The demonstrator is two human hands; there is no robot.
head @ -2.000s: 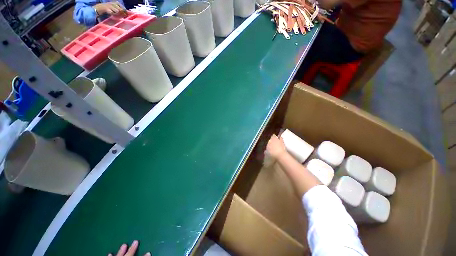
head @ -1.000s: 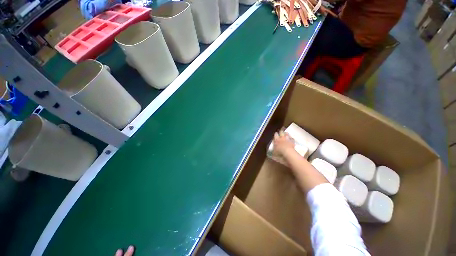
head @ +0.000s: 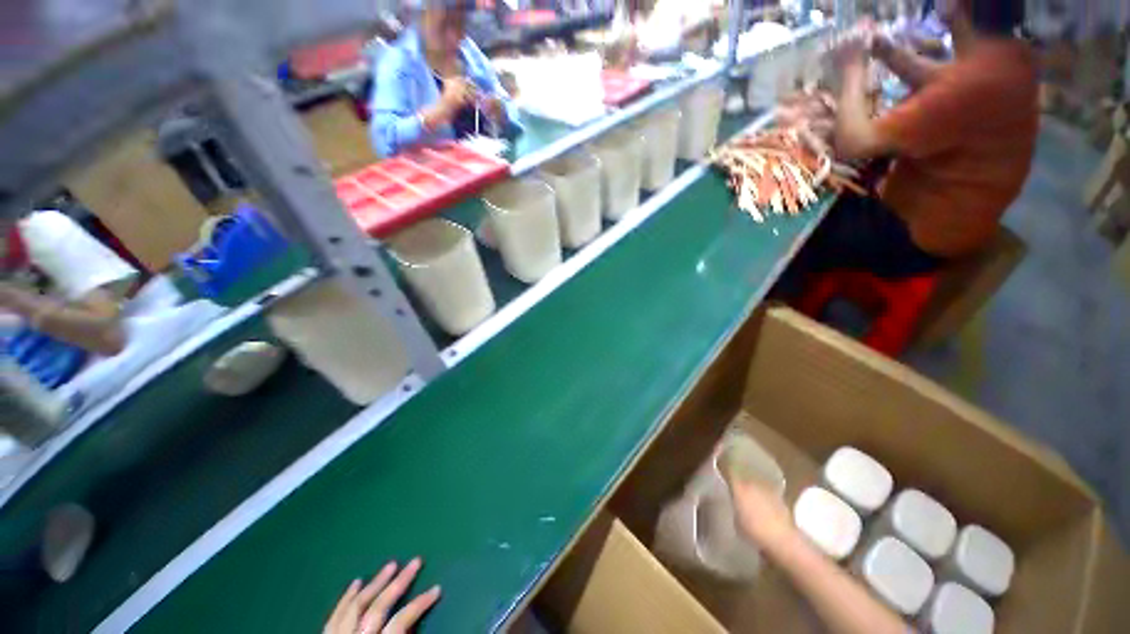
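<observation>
Cream housing shells (head: 858,479) stand closed end up in the open brown carton (head: 867,372) at the lower right. My right hand (head: 751,493) is inside the carton, its fingers in or at the open mouth of one shell (head: 706,539); a second shell seems to lie against it, blurred. My left hand (head: 384,602) rests with fingers apart on the green workbench (head: 533,434) at the bottom edge, partly cut off, holding nothing. More cream shells (head: 444,279) stand open mouth up in a row on the inner conveyor belt.
A metal post (head: 325,204) rises at the pale rail. Flat beige pieces (head: 243,368) lie on the inner belt. A red compartment tray (head: 421,186) and blue basket (head: 236,248) sit beyond. Orange-and-white strips (head: 775,167) lie before an orange-shirted person (head: 960,136).
The view has tilted up and shows more of the hall. The shells near my right hand have been lifted from their places and turned mouth up. More of my left hand shows.
</observation>
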